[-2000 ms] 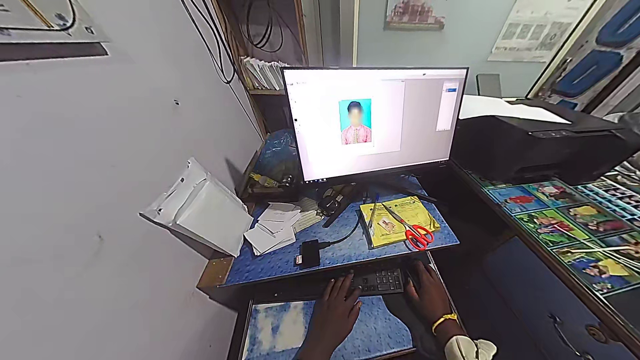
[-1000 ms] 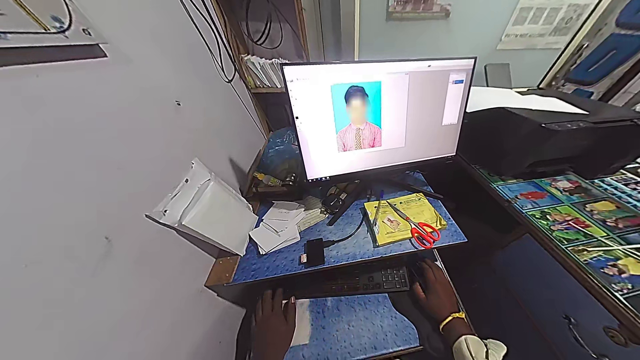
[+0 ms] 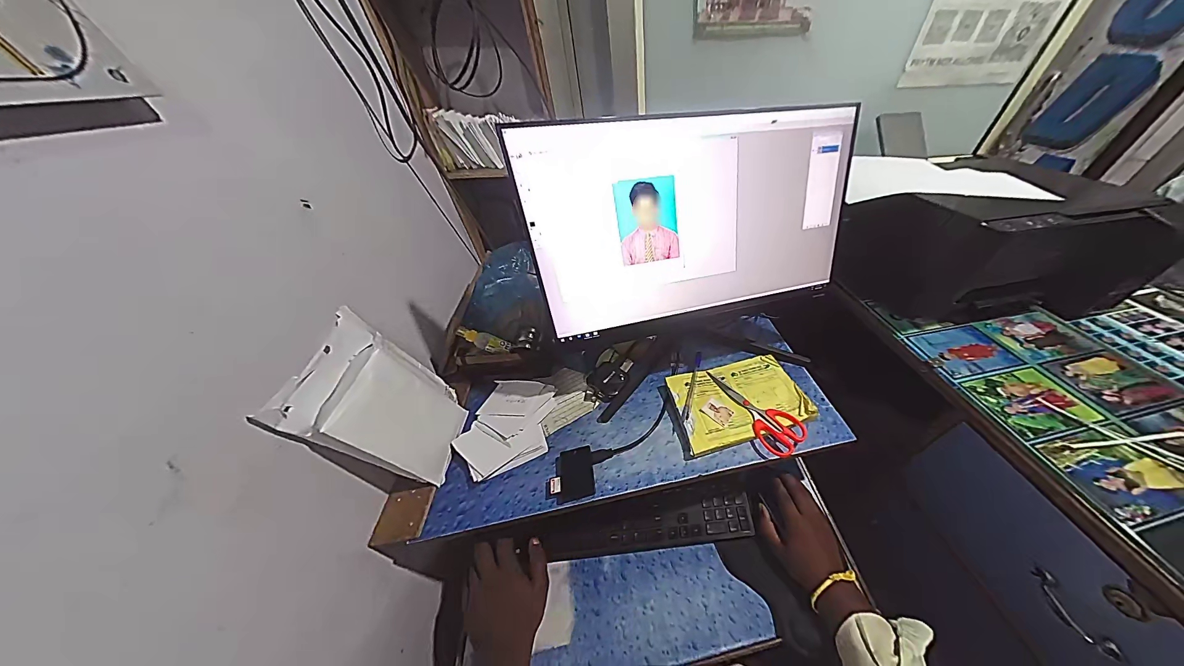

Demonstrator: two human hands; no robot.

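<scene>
My left hand (image 3: pixel 506 597) rests at the left end of a black keyboard (image 3: pixel 647 523) on a pull-out tray, its fingertips at the keys. To the right of the keyboard, my right hand (image 3: pixel 803 536) lies over what looks like a mouse, mostly hidden beneath it; a yellow band circles that wrist. A monitor (image 3: pixel 777 203) stands behind, showing a portrait photo on a white page. On the desk between lie a black card reader (image 3: pixel 575 474) with a cable, and red-handled scissors (image 3: pixel 777 430) with a pen (image 3: pixel 694 379) on a yellow booklet (image 3: pixel 740 398).
White paper slips (image 3: pixel 504 444) and a white envelope or packet (image 3: pixel 379 398) are at the desk's left, by the wall. A black printer (image 3: pixel 1008 240) with paper on top stands right of the monitor, on a counter covered with photos (image 3: pixel 1017 398). Below is a drawer handle (image 3: pixel 1064 610).
My left hand has moved from the keyboard's middle to its left end. The portrait on the screen grew, then became smaller again. My right hand stays at the keyboard's right.
</scene>
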